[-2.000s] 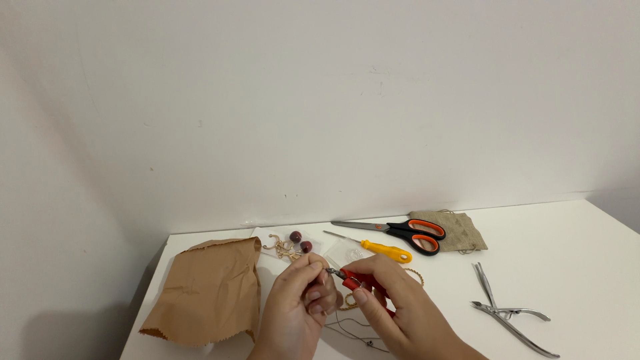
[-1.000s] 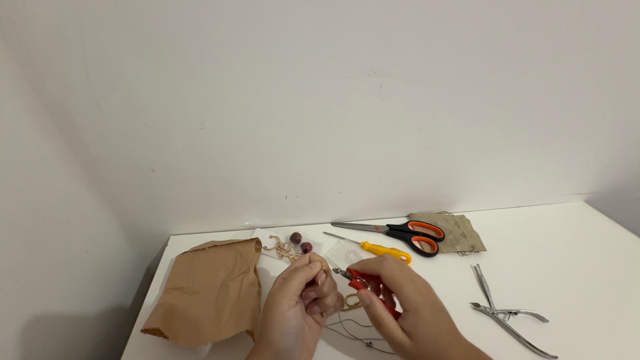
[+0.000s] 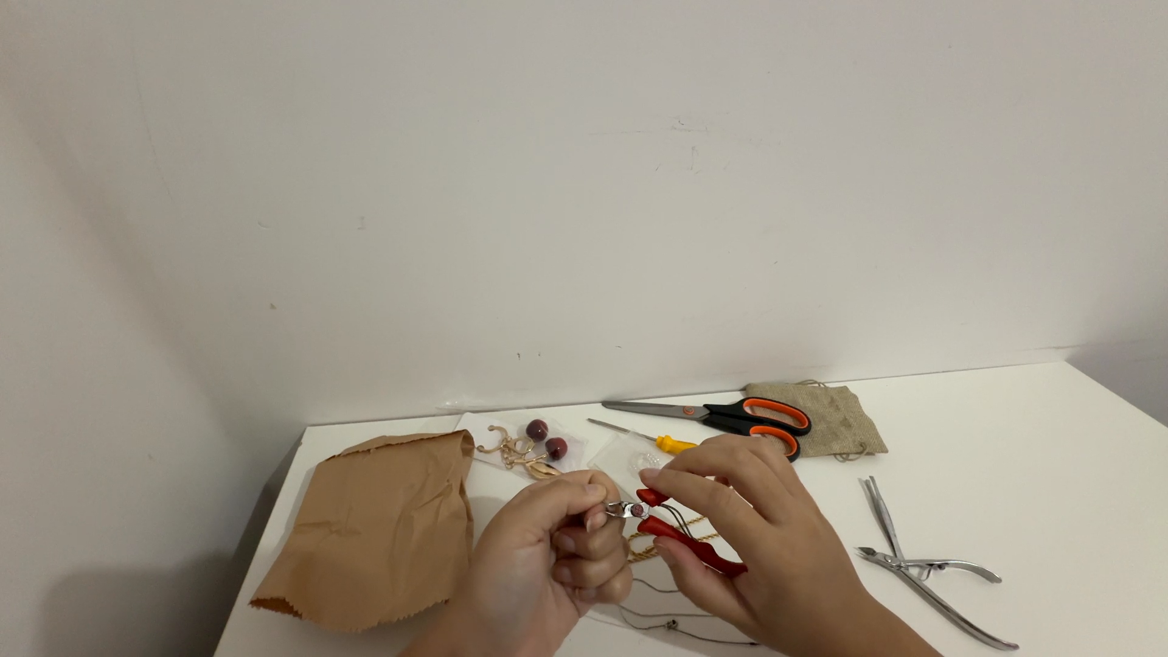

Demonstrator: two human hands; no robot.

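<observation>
My right hand (image 3: 757,529) holds small pliers with red handles (image 3: 693,546), the handles spread apart. Their metal jaws point left and meet the pinched thumb and forefinger of my left hand (image 3: 557,547). Whatever lies between those fingertips is too small and hidden to make out. Gold-coloured twisted cord (image 3: 644,552) and thin grey cord (image 3: 659,628) lie on the white table under and between the hands. Behind my left hand, gold-coloured jewellery pieces (image 3: 516,450) and dark red beads (image 3: 557,448) rest on a clear plastic bag.
A crumpled brown paper bag (image 3: 383,529) lies at left. Behind the hands are black-and-orange scissors (image 3: 744,418), a yellow-handled screwdriver (image 3: 673,444) and a small burlap pouch (image 3: 826,420). Metal cuticle nippers (image 3: 931,584) and tweezers (image 3: 881,516) lie at right. A wall stands behind.
The red handles have spread apart in my right hand, and the pliers' jaws have come to my left fingertips, from which they stood slightly apart one second ago.
</observation>
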